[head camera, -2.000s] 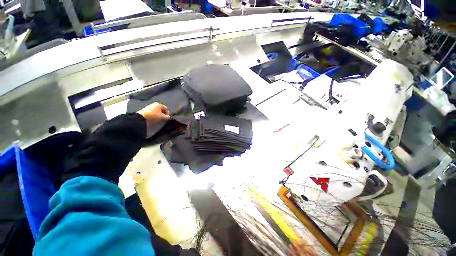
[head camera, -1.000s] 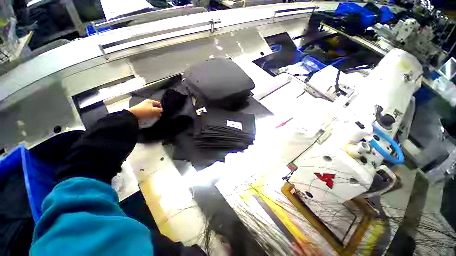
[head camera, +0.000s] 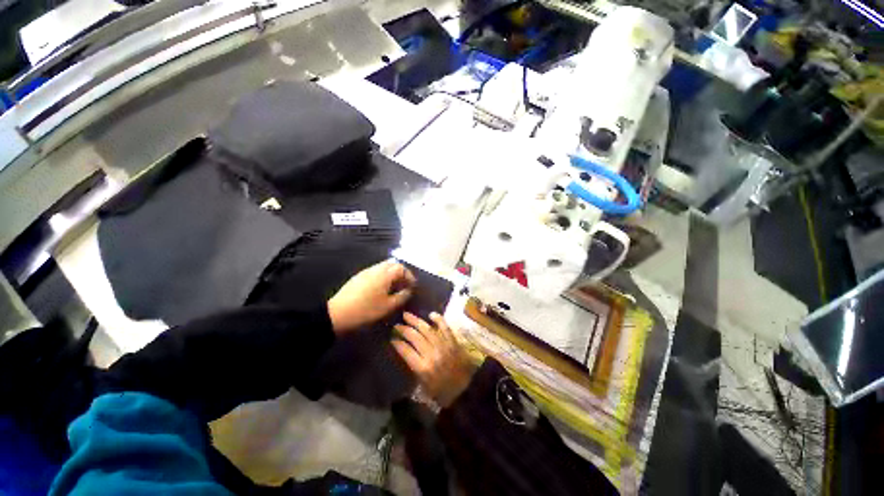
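A black fabric piece (head camera: 354, 363) lies in front of me, left of the machine head. My left hand (head camera: 371, 298) is closed at its upper part, with the fingers curled and pinching the fabric. My right hand (head camera: 433, 356) lies just below and right of it, fingers apart on the fabric's right side; its thumb is hard to see. Behind the hands is a fanned stack of black panels with a white label (head camera: 350, 218) on top. The orange-yellow clamp frame (head camera: 609, 341) sits under the white machine head (head camera: 533, 254).
A thick folded dark pile (head camera: 291, 134) stands behind the fanned stack, with a wide dark panel (head camera: 184, 237) to its left. A blue tube (head camera: 606, 186) loops on the machine head. A control screen (head camera: 845, 334) stands at far right. Loose thread ends (head camera: 775, 412) lie at lower right.
The view has swung right. My left hand has moved from the dark material left of the stacks to the fabric piece in front. My right hand has come into view beside it.
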